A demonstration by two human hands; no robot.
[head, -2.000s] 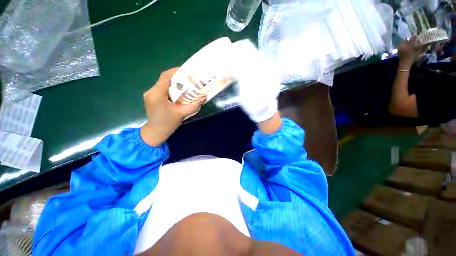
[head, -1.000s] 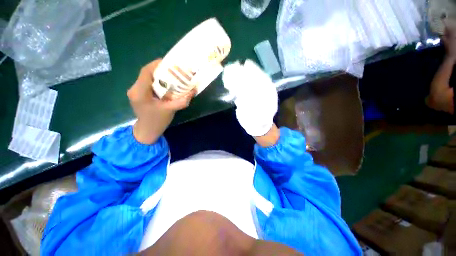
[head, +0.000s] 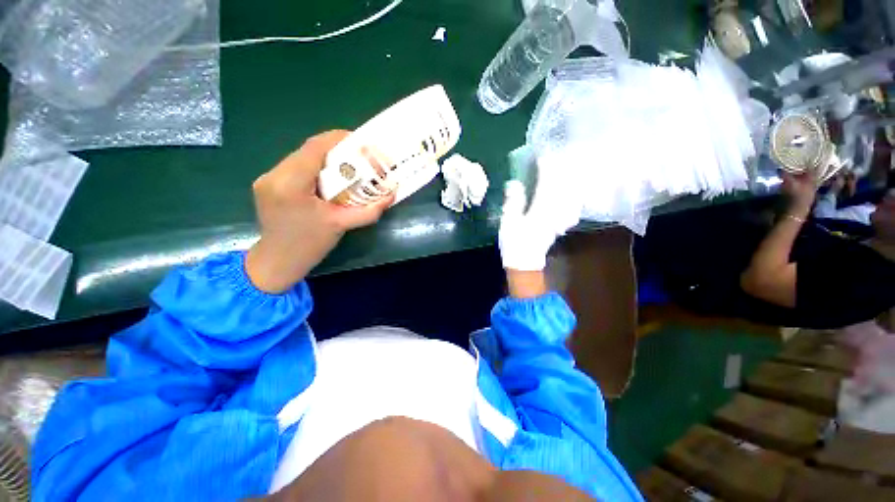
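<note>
My bare left hand [head: 299, 201] grips the cream clip fan [head: 393, 147] by its lower left end, holding it on edge above the bench. Its slatted side shows. My right hand [head: 535, 218], in a white knit glove, is over the bench's front edge beside the stack of plastic sleeves [head: 638, 132]. Its fingers are apart and partly blend with the white film. A crumpled white cloth [head: 464, 183] lies on the bench between the fan and the glove. Part of a pale grey-green block [head: 521, 164] shows behind the gloved fingers.
A clear bottle [head: 527, 57] lies behind the sleeves. Bubble bags [head: 177, 98] and label sheets [head: 37, 206] lie at left, with a white cable [head: 294, 39] behind. An open carton [head: 601, 314] stands below the bench. A person at right holds another fan [head: 800, 142].
The cloth now lies on the bench, out of my gloved right hand, which has moved right towards the sleeves and opened. My left hand still holds the fan. The view has shifted.
</note>
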